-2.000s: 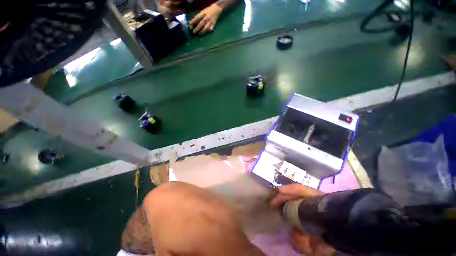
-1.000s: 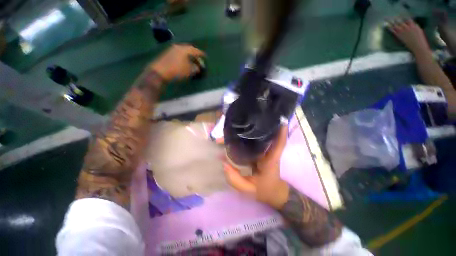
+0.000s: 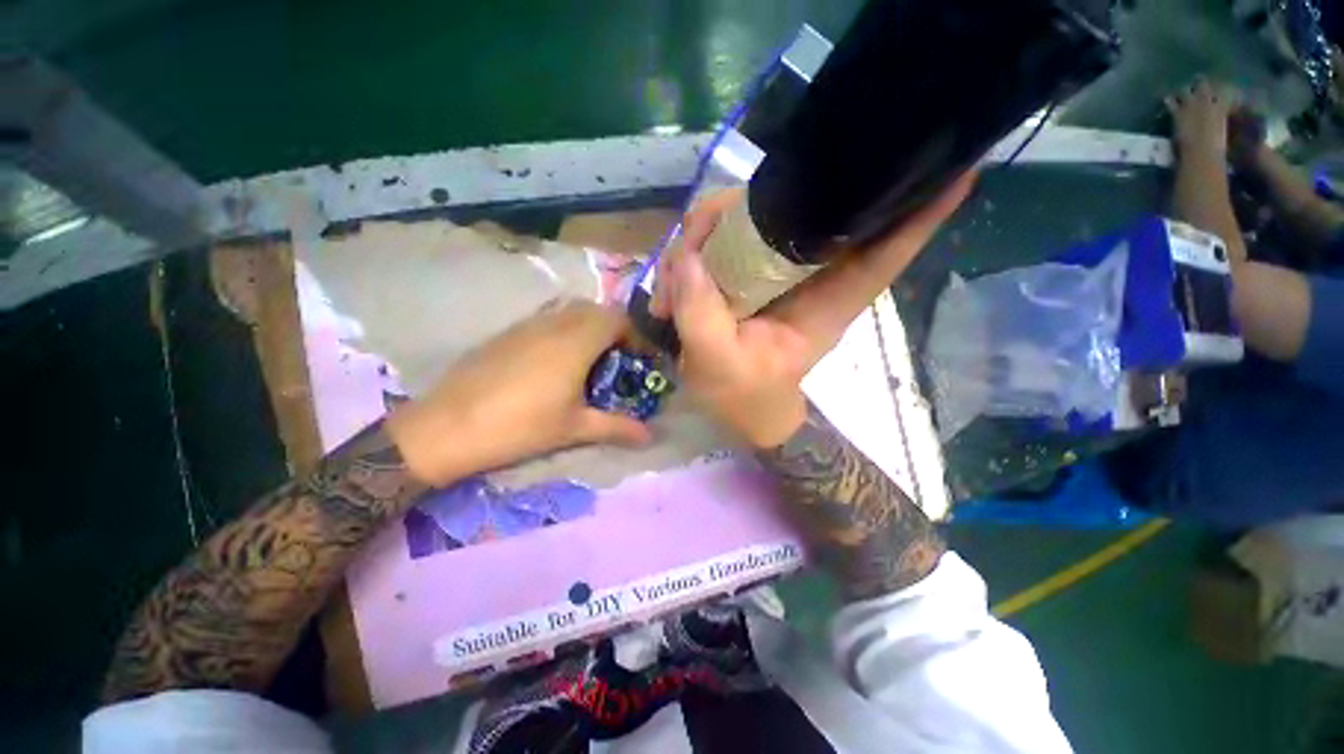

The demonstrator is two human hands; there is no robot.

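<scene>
My left hand holds a small round unit with blue-silver board parts showing, low over the torn pink cardboard. My right hand grips the electric screwdriver, a long thick black body with a tan nose. The driver's tip points down towards the unit; whether it touches cannot be told. The screw feeder stands behind the driver, mostly hidden by it and my right hand; only its blue and white left edge shows.
A green conveyor belt with a pale rail runs across the back. At right are a crumpled clear bag, a second blue-white box and another person's arm and hand. The dark green bench lies at left.
My left hand has come back from the belt to the cardboard and now holds the unit. The driver has tilted to the upper right, its nose now near the unit. The view has shifted downward.
</scene>
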